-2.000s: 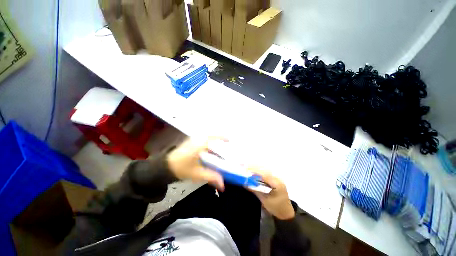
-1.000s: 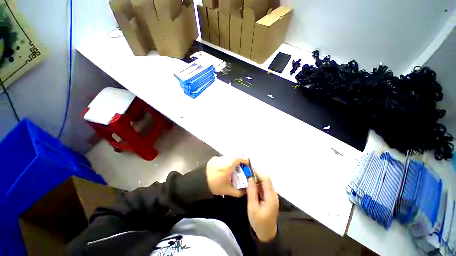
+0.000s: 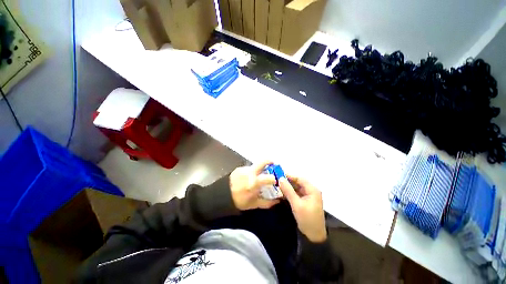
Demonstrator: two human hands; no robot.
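A small blue-and-white retail box [image 3: 271, 190] is held above my lap, at the bench's front edge, with its blue end up. My left hand [image 3: 249, 187] is closed around the box from the left. My right hand [image 3: 307, 208] is at the box's right side, with its thumb and fingers on the blue end. The fingers hide much of the box, and I cannot tell what is inside it.
Filled retail boxes [image 3: 216, 76] are stacked mid-bench. A black cable pile [image 3: 421, 97] lies against the wall on a black mat [image 3: 310, 99]. Box blanks [image 3: 424, 191] stand at right. A red stool [image 3: 150, 133], blue crate [image 3: 41, 177] and open carton [image 3: 91, 222] are at left.
Since one second ago my right hand has moved up and right, its thumb now at the box's blue end. My left hand still holds the box. The view has shifted slightly.
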